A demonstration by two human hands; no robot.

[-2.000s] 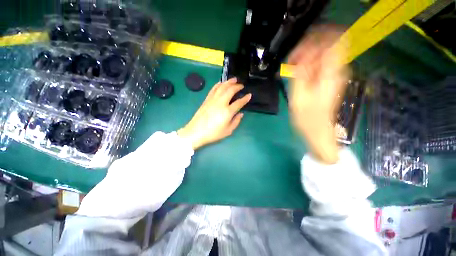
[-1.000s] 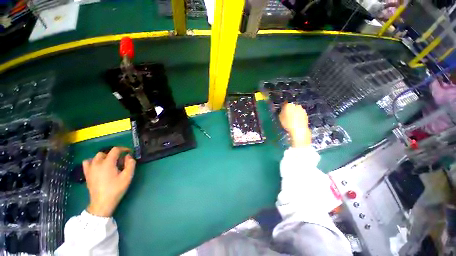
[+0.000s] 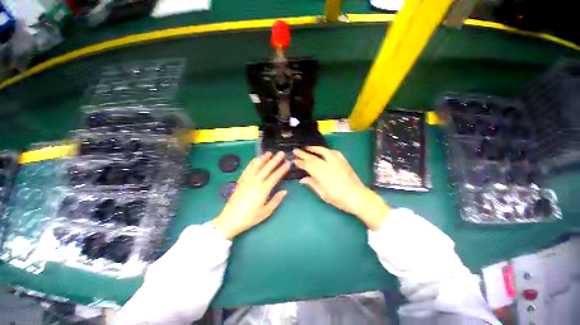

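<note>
The black toggle clamp press (image 3: 284, 95) stands at centre with its red handle grip (image 3: 280, 35) raised. Both hands are at the press nest (image 3: 289, 134) at its base. My left hand (image 3: 254, 190) has its fingertips on the nest's left front part. My right hand (image 3: 331, 178) has its fingertips on the nest's right side, close to my left fingertips. Whether a part lies under the fingers is hidden. Round black housings lie on the green mat left of my left hand: one (image 3: 229, 163), another (image 3: 198, 178), and one partly beside the hand (image 3: 228, 190).
Stacked clear blister trays with black rounds (image 3: 121, 181) stand at left. The parts box (image 3: 401, 152) with silvery bits is right of the press. Another filled tray (image 3: 493, 159) is further right. A yellow post (image 3: 397, 60) leans behind. A white-grey box (image 3: 540, 279) is at lower right.
The view has turned back left. My right hand has moved from the right tray to the press nest. My left hand has moved from the housings to the nest. Three housings now show on the mat.
</note>
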